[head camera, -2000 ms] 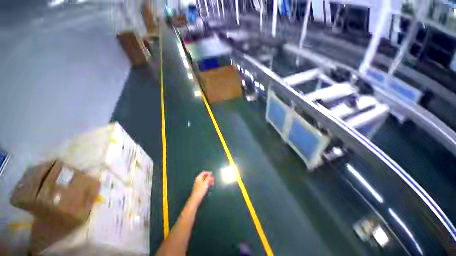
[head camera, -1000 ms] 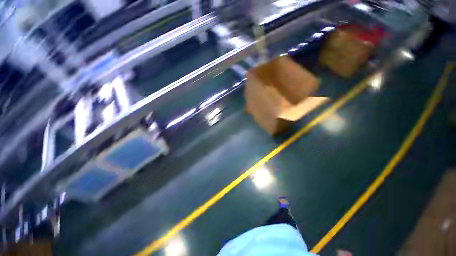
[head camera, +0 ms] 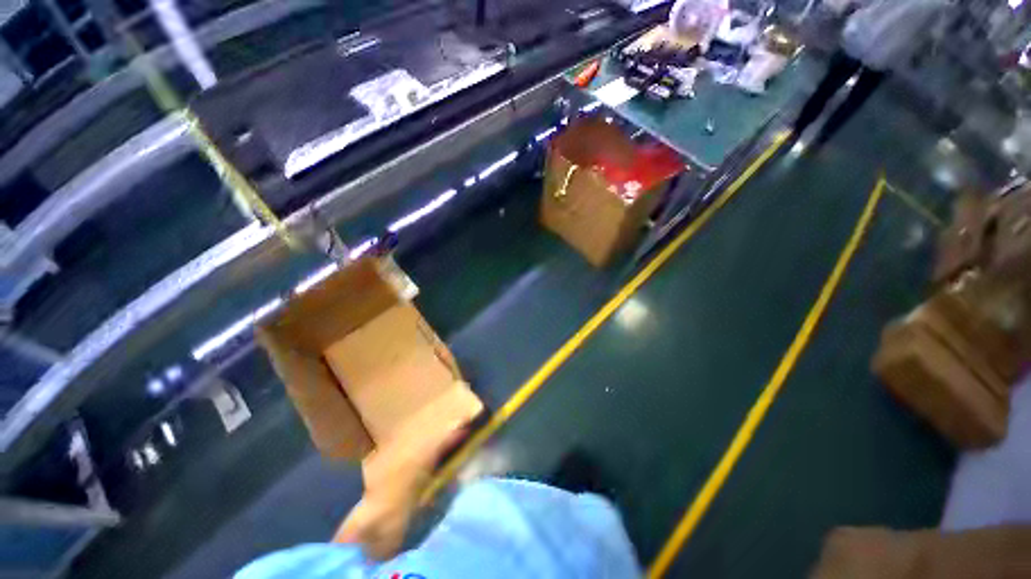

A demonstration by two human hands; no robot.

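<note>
An open brown carton (head camera: 396, 368) stands on the green floor beside the conveyor, its flaps spread. My left hand (head camera: 387, 498) is at the lower left, in front of the carton's near flap. It is blurred, and its fingers merge with the cardboard, so touch or grip cannot be told. A small dark shape (head camera: 455, 439) shows by the flap and is too blurred to name. A light blue sleeve and shirt fill the bottom centre. My right hand is out of the picture.
A dark panel with a white strip (head camera: 390, 119) lies on the conveyor. A second carton (head camera: 588, 209) holds red plastic beside the green-topped table (head camera: 718, 119). A person (head camera: 871, 57) stands beyond. Brown boxes (head camera: 944, 368) are at right. Yellow lines cross the floor.
The view has swung along the conveyor. The open carton is now nearer and further left. The table, the person and the dark panel have come into view, and my left hand shows by the carton.
</note>
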